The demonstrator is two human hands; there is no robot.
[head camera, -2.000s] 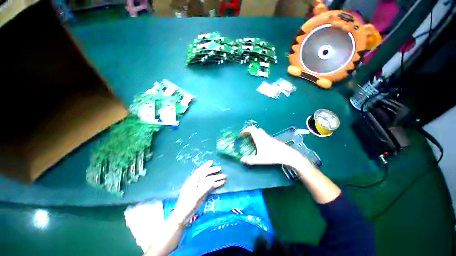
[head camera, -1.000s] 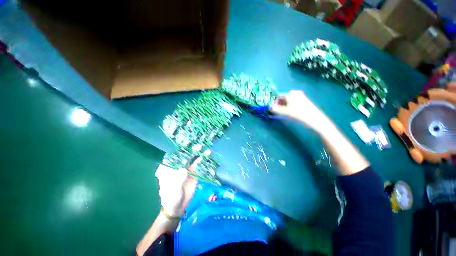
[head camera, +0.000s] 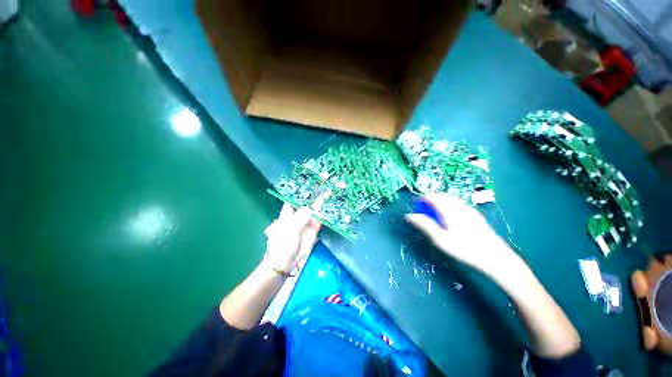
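A row of green circuit boards (head camera: 361, 173) lies in front of me, with a second pile of boards (head camera: 449, 166) touching its right end. My left hand (head camera: 291, 235) is at the row's near left end, its fingers on the edge of the end boards; blur hides the exact grip. My right hand (head camera: 468, 232) is just below the second pile, closed around blue-handled cutters (head camera: 429, 212); only a blue part shows between thumb and fingers. Thin clipped leads (head camera: 424, 269) lie on the green mat below my right hand.
An open brown cardboard box (head camera: 324, 96) lies just behind the boards. Another curved row of boards (head camera: 582, 162) is at the right. Small clear packets (head camera: 600, 283) and part of the orange fan (head camera: 648, 302) are at the right edge. The bench edge (head camera: 214, 125) runs diagonally at left.
The view has turned left. My hands have moved from the middle of the bench to the board row near the box. The boards under my right hand are out of it; blue handles now show there.
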